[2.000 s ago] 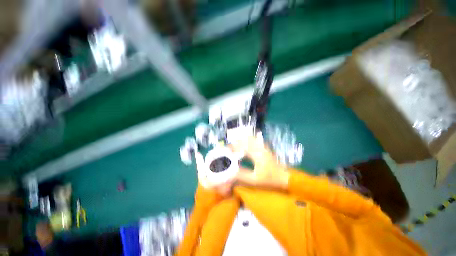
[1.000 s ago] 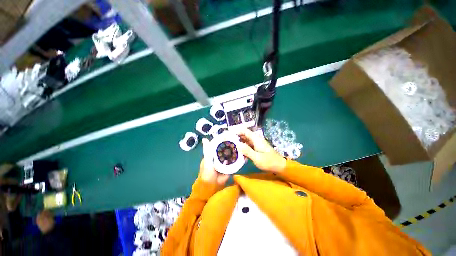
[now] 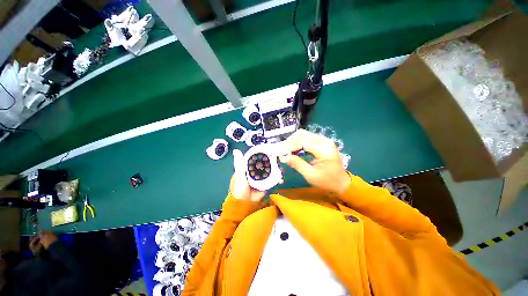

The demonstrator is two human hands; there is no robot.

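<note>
A white rounded housing [image 3: 261,181] with a dark LED board in its centre is held in front of my chest. My left hand [image 3: 241,184] grips its left and lower side. My right hand [image 3: 317,160] is at its upper right edge with thumb and forefinger pinched together; whether something small is between them is hard to tell. Several more white housings [image 3: 218,149] lie beyond on the bench. The screw feeder [image 3: 277,108] stands behind the hands. The black electric screwdriver [image 3: 308,96] hangs upright beside it. Clear rings [image 3: 345,160] lie right of the feeder, partly hidden by my right hand.
An upper carton [image 3: 421,124] of clear rings is at the right bench end, a lower carton [image 3: 438,207] below. A blue bin [image 3: 145,254] of housings is at lower left. A spare board [image 3: 136,180] and yellow pliers [image 3: 88,208] lie left. Another person's hands [image 3: 43,240] show far left.
My right hand has risen from the housing's right side to its upper right edge, fingers now pinched. The housing is tilted slightly differently in my left hand. The view has steadied and shifted slightly.
</note>
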